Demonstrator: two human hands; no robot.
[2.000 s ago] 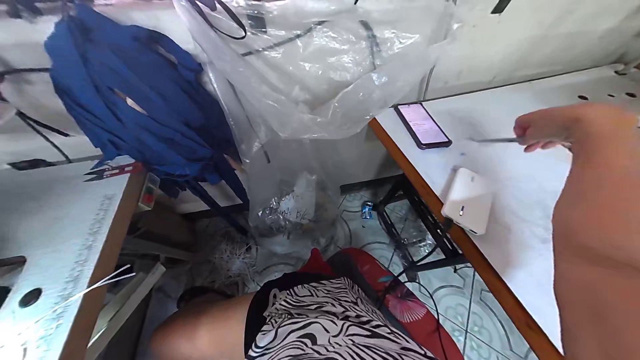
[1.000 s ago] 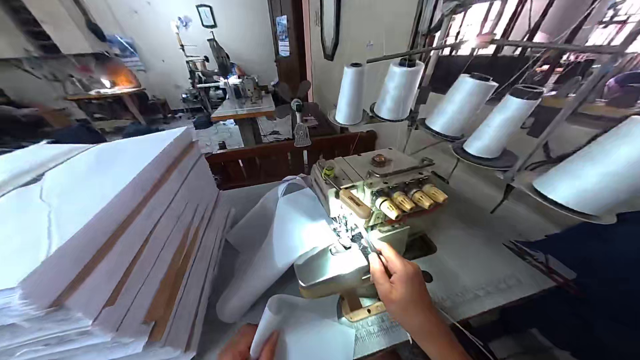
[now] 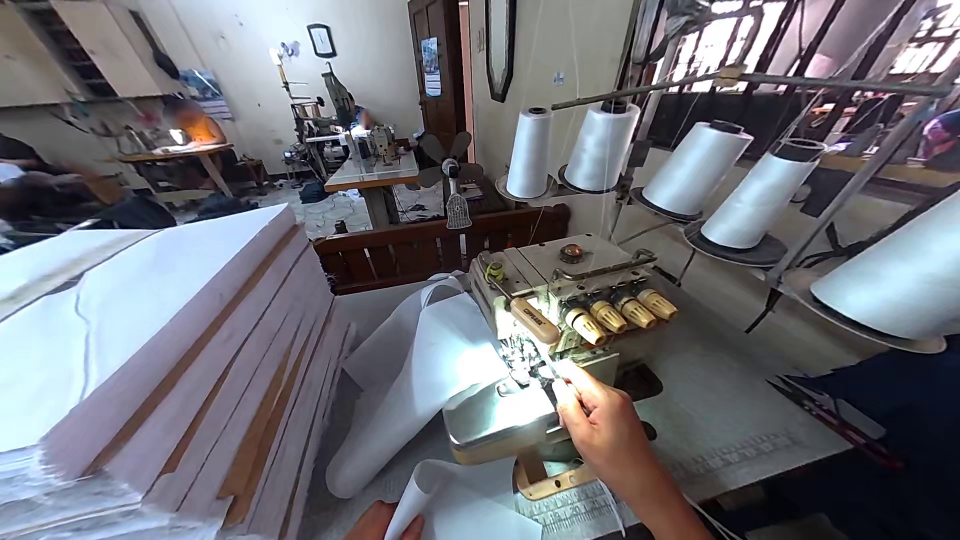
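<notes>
An overlock sewing machine (image 3: 525, 285) stands on the table, lit at its needle area. My right hand (image 3: 600, 412) holds a thin metal tool, probably tweezers (image 3: 551, 367), by the needle and presser foot. My left hand (image 3: 386, 521), at the bottom edge, grips a folded piece of white fabric (image 3: 465, 495). More white fabric (image 3: 427, 352) lies bunched left of the machine, its edge near the needle area. A wooden-handled tool (image 3: 534, 321) rests against the machine's front, beside several yellow tension knobs (image 3: 609, 316).
A tall stack of white sheets (image 3: 187, 322) rises at the left. Several cones of white thread (image 3: 697, 161) stand on a rack behind and right. Scissors (image 3: 832, 420) lie at the table's right edge, beside dark cloth (image 3: 915, 405). A small fan (image 3: 450, 169) and a person (image 3: 193, 124) are farther back.
The view has swung from the floor and a side table to the sewing machine. Over the last second, my right hand stays by the needle area and my left hand keeps hold of the fabric.
</notes>
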